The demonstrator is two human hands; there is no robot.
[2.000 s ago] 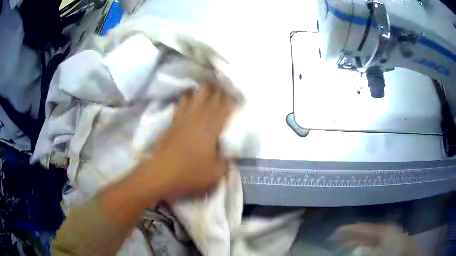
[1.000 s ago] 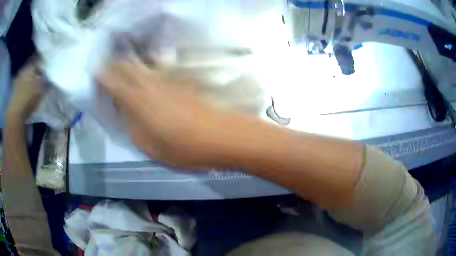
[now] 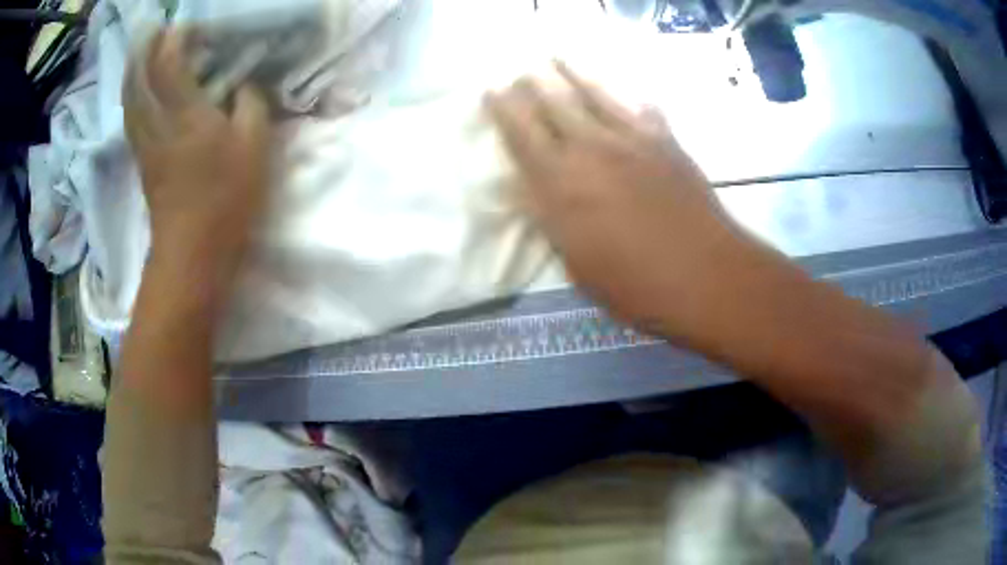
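A white cloth garment lies spread on the machine bed, bunched towards the upper left. My left hand is on the cloth at the upper left, blurred, with thumb and fingers apart; whether it pinches cloth cannot be told. My right hand lies palm down at the garment's right edge, fingers pointing up and left; its fingertips are blurred in the glare. The sewing machine head is cut off at the top right, with a dark block hanging by the needle area. The needle is not clearly visible.
The grey front edge with a ruler scale curves across below the cloth. A dark cord or strap lies at the right. More white cloth hangs below the table edge at lower left. My lap shows at the bottom.
My right hand has moved from the left side to the garment's right edge. My left hand has come up from the far left onto the cloth. The garment now lies flatter, nearer the ruler edge.
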